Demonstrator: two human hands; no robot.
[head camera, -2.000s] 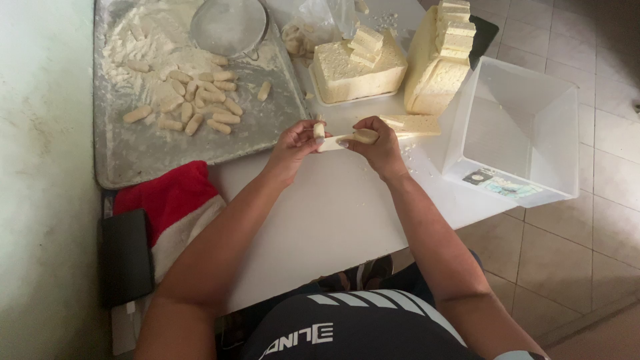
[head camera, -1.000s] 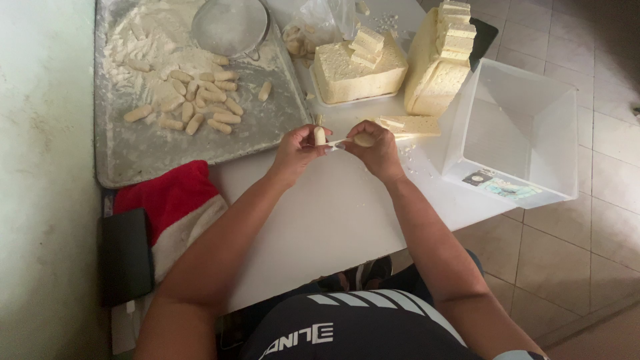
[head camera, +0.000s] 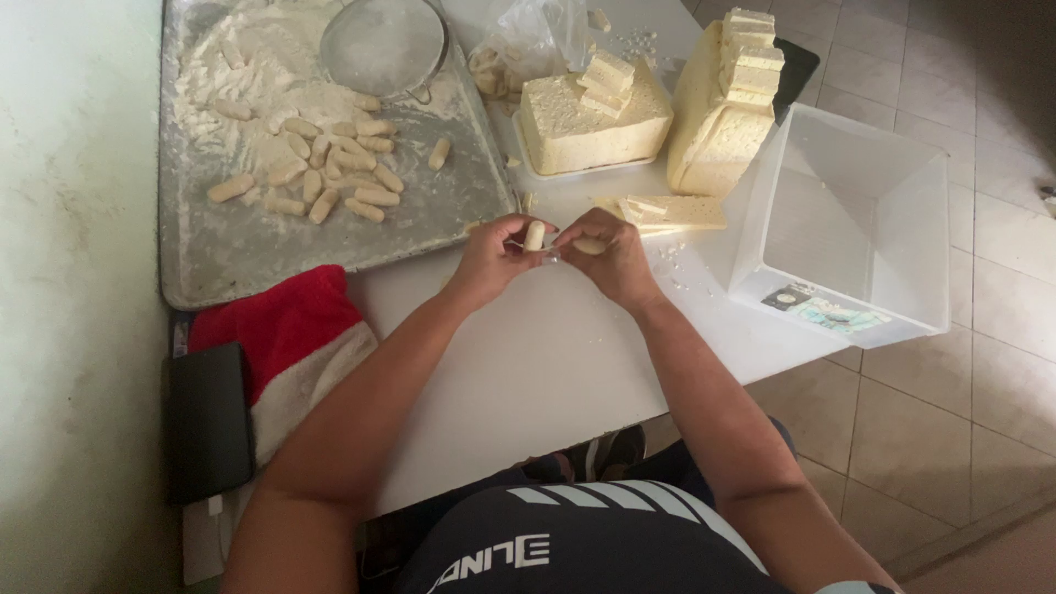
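Observation:
My left hand (head camera: 497, 254) grips a short dough roll (head camera: 535, 236) that stands upright between its fingers, over the white table near the tray's corner. Close beside it, my right hand (head camera: 605, 252) has a pale rounded dough piece (head camera: 589, 245) in its curled fingers. Its fingertips meet those of my left hand at a thin pale strip, whose material I cannot tell. Just behind my right hand lie flat slices of cheese (head camera: 685, 213). Many floured dough rolls (head camera: 355, 161) rest on the metal tray (head camera: 396, 241) at the left.
A sieve (head camera: 384, 49) lies on the floured tray. Behind my hands stand a cheese block (head camera: 594, 124) with cut pieces on top, a second block (head camera: 705, 124), and a plastic bag (head camera: 544, 37). A clear plastic bin (head camera: 833, 223) is at the right; a red-and-white cloth (head camera: 285, 330) and dark device (head camera: 210, 421) at the left.
Two seconds ago a longer pale strip stretched between my hands; now they are closer together and little of it shows. The tray, cheese and bin have not moved.

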